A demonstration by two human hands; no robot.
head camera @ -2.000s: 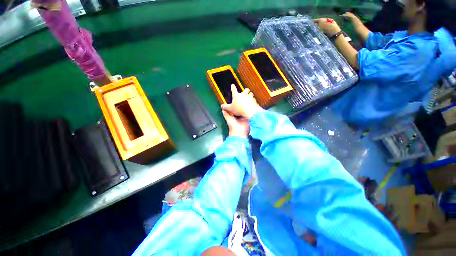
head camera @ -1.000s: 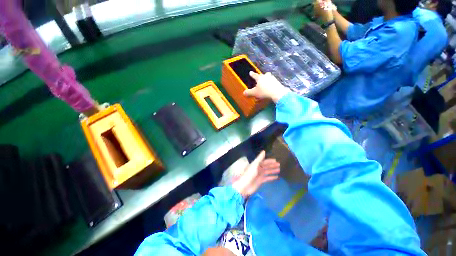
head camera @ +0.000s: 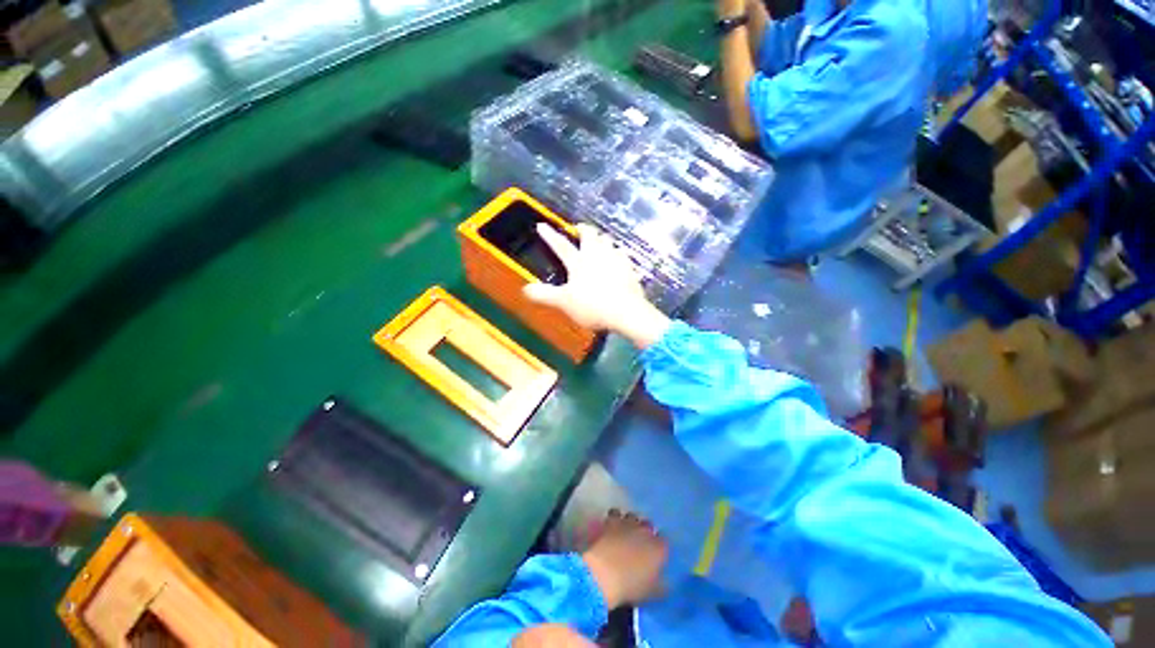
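Note:
My right hand (head camera: 589,281) is on the near edge of a tall stack of orange fixture frames (head camera: 526,285), thumb and finger spread over the black face (head camera: 519,238) in the top frame. Whether it grips anything cannot be told. My left hand (head camera: 624,557) is blurred, low in front of the bench edge, holding nothing visible; its fingers are unclear. A single orange frame with a central slot (head camera: 471,367) lies flat left of the stack. A black fixture base (head camera: 374,486) with light corner dots lies further left.
Another orange frame stack (head camera: 190,595) is cut off at the lower left, near a pink-wrapped post (head camera: 32,504). Clear blister trays (head camera: 621,165) are piled behind the tall stack. A person in a blue smock (head camera: 830,114) is at the bench beyond. Cartons (head camera: 1013,367) stand at right.
The view has swung right. My right hand stays at the tall stack; my left hand remains off the bench. Since the first frame, the black face over the near frame is gone, showing its slot.

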